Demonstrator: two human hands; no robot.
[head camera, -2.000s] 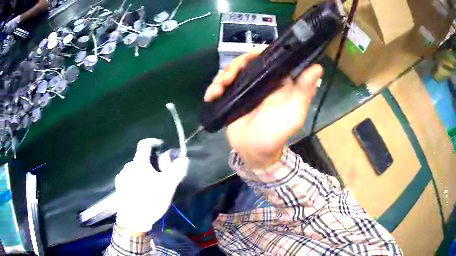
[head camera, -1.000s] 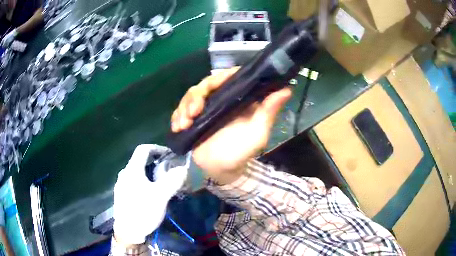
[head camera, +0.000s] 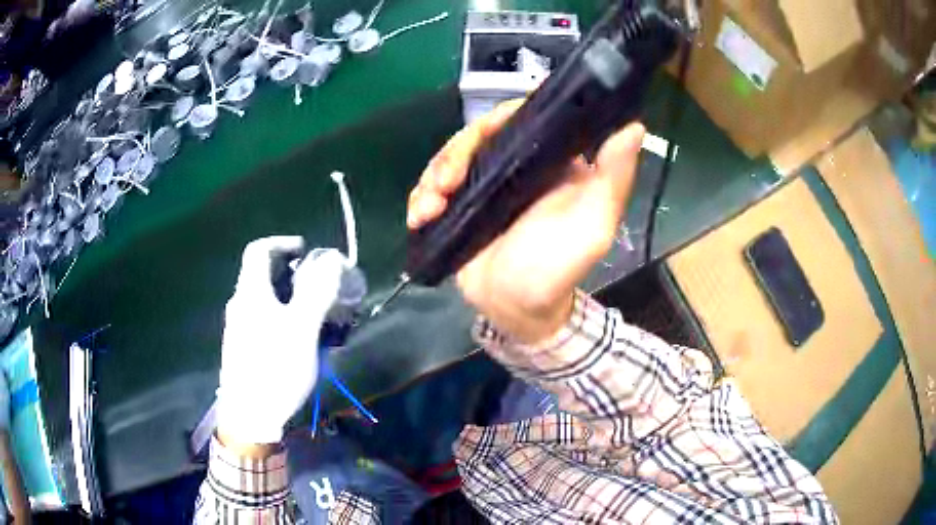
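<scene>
My left hand (head camera: 272, 344), in a white glove, holds a silver tube body (head camera: 203, 433), mostly hidden behind the glove. A round end piece (head camera: 347, 287) with an upright white tail (head camera: 349, 220) sits at its dark end by my fingertips. Blue wires (head camera: 344, 395) hang below. My bare right hand (head camera: 534, 226) grips a black electric screwdriver (head camera: 544, 144), tilted down to the left. Its thin metal bit (head camera: 390, 294) points at the end piece with a small gap. A screw at the tip is too small to tell.
Many round end pieces (head camera: 195, 113) lie heaped at the upper left. A grey-white screw feeder (head camera: 516, 56) stands behind the screwdriver. A carton (head camera: 759, 113) is at the upper right. A smartphone (head camera: 784, 287) lies on cardboard at right. Another tube (head camera: 82, 431) lies at lower left.
Since one second ago, the screwdriver has moved up and right, off the end piece. My left hand has risen slightly, and the white tail and metal bit are visible again.
</scene>
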